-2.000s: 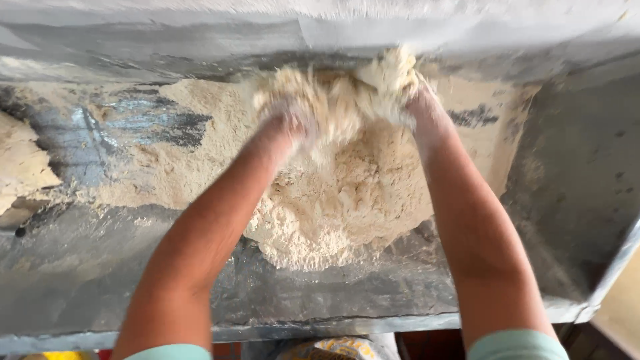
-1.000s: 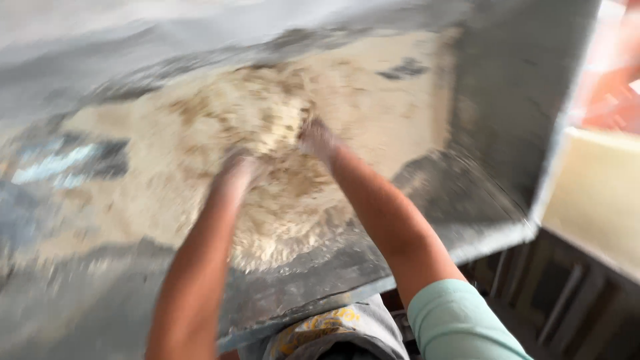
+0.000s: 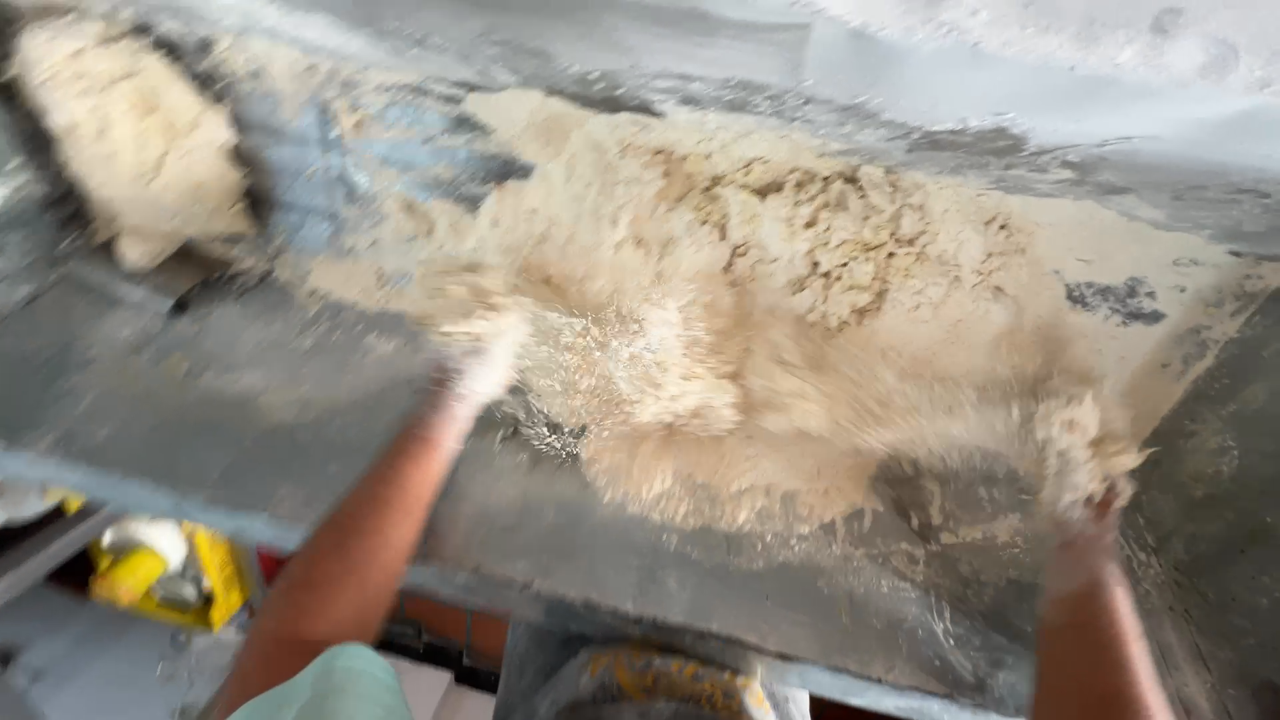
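A broad heap of crumbly, floury dough mixture [image 3: 830, 250] lies in a long grey metal trough [image 3: 250, 390]. My left hand [image 3: 485, 355], coated in flour and blurred, is at the heap's left edge; its fingers are lost in the blur and the mixture. My right hand [image 3: 1090, 490], also floury, is at the near right end of the heap, with a clump of the mixture [image 3: 1075, 430] at its fingers. Whether that clump is gripped or only pushed cannot be told. The two hands are far apart.
A large pale dough lump [image 3: 135, 140] sits at the trough's left end. The sloping back wall [image 3: 900, 60] and the right end wall [image 3: 1220, 480] bound the mixture. Below the near rim, at the lower left, is a yellow container [image 3: 215, 575] with things in it.
My hands were close together at the middle of the mixture one second ago and are now wide apart. The mixture is spread wider. The view has swung left.
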